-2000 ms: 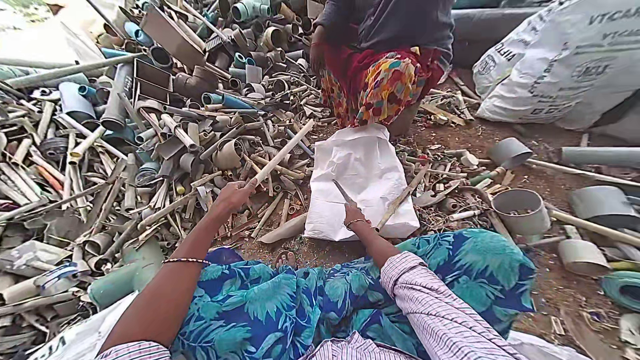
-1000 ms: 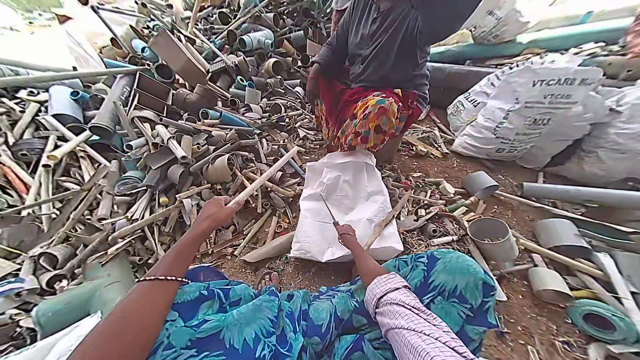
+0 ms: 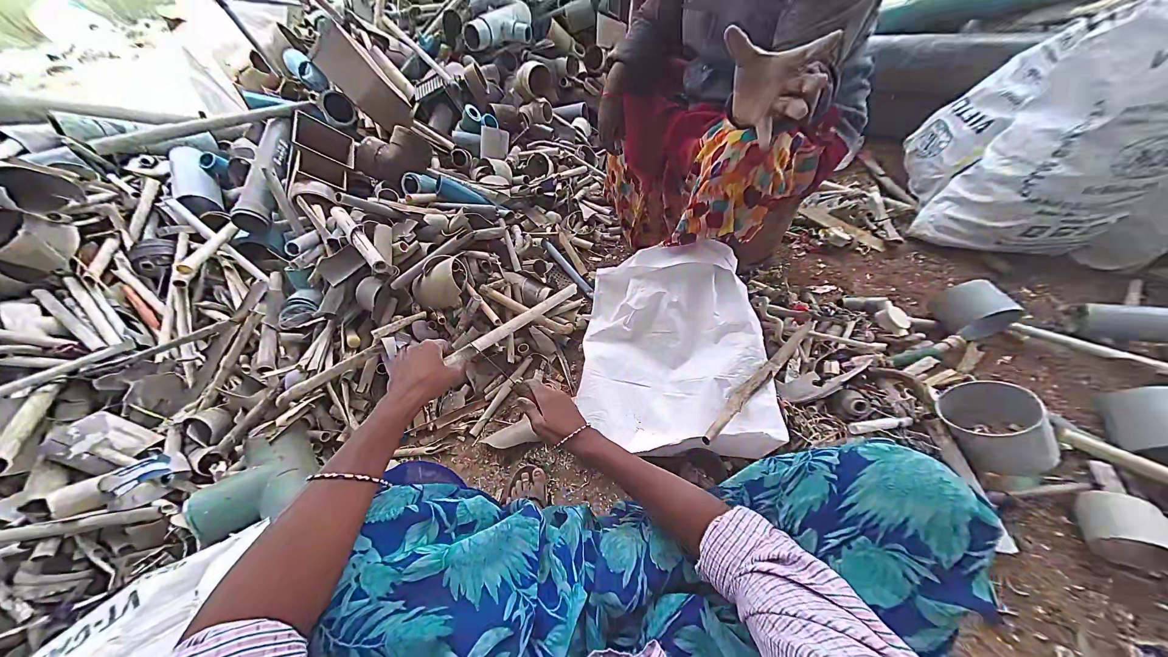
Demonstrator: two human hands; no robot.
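My left hand [image 3: 422, 372] is closed around a pale plastic pipe [image 3: 523, 324], which slants up to the right from my fist. My right hand [image 3: 550, 412] grips a thin blade-like tool [image 3: 493, 366], whose tip end lies near the pipe just beside my left fist; whether it touches the pipe I cannot tell. Right of the pipe, a white sack [image 3: 675, 347] lies on the ground, with a splintered strip [image 3: 759, 383] across its lower right part.
Scrap pipes and fittings [image 3: 356, 246] are heaped at the left. A person [image 3: 730, 137] sits opposite, a hand holding a pale branched piece [image 3: 776, 78]. Filled white sacks [image 3: 1049, 137] stand at the right, above a short wide pipe piece [image 3: 997, 426] and other cut pieces.
My right hand has moved left, off the white sack, bringing the blade-like tool to the pipe beside my left hand. The person opposite now has a pale branched piece in view.
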